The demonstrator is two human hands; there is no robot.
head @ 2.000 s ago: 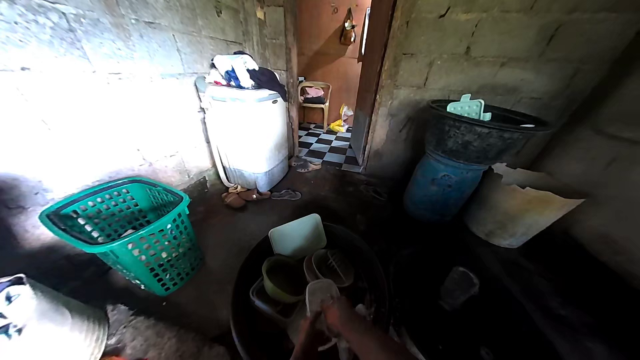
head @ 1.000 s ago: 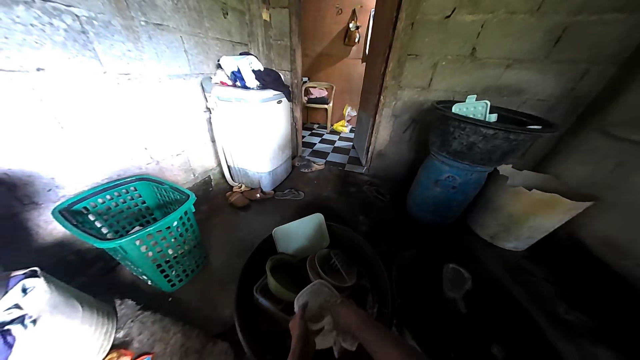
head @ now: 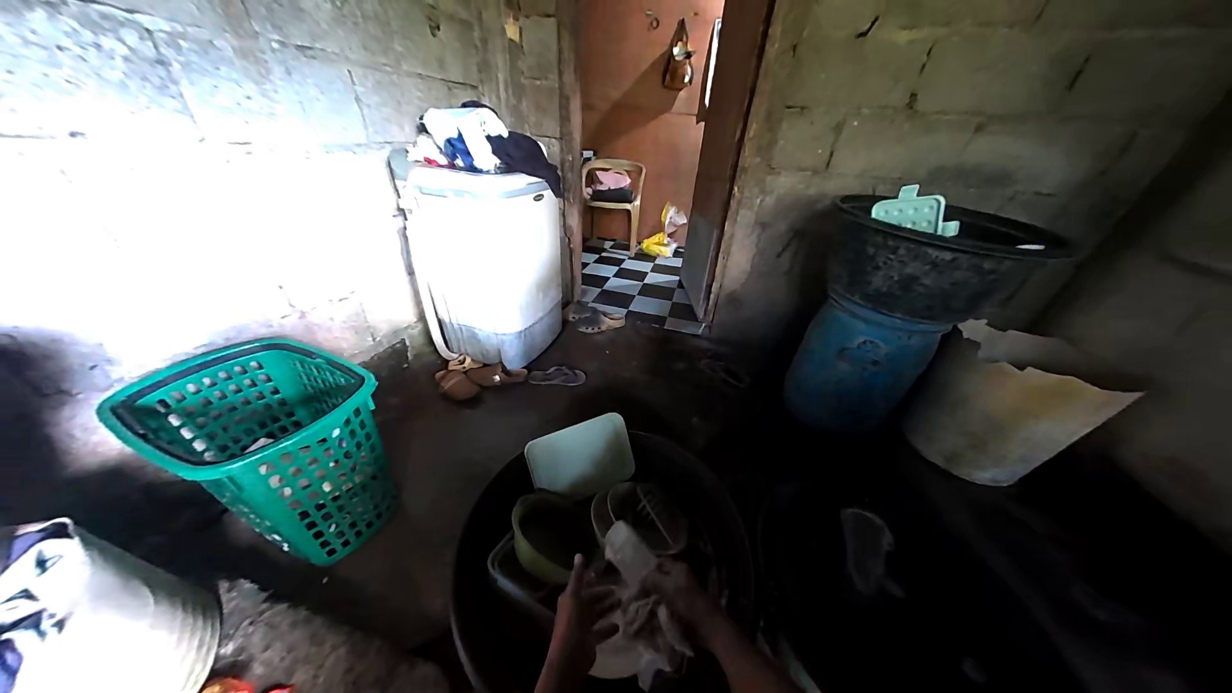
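Observation:
A wide dark tub (head: 472, 577) sits low in the view, holding a pale rectangular plastic lid (head: 580, 454), a green bowl (head: 551, 539) and a round slotted container (head: 662, 520). Over it, my right hand (head: 681, 592) grips a wet whitish cloth (head: 664, 630), which hangs down in folds. A pale container (head: 628, 551) is against the cloth, at the fingertips of my right hand. My left hand (head: 585, 616) is beside the cloth at its left, fingers spread. Whether the left fingers touch the cloth is not clear.
A green laundry basket (head: 332, 481) stands left, above a white bucket of clothes (head: 144, 606). A washing machine (head: 491, 260) stands by the doorway, with sandals (head: 491, 375) before it. At right are a blue drum (head: 857, 366) under a black basin (head: 905, 269), and a broken pale container (head: 1011, 414).
My left hand has come away from the whitish item that both hands were at, and its fingers have spread. The cloth now hangs looser below my right hand.

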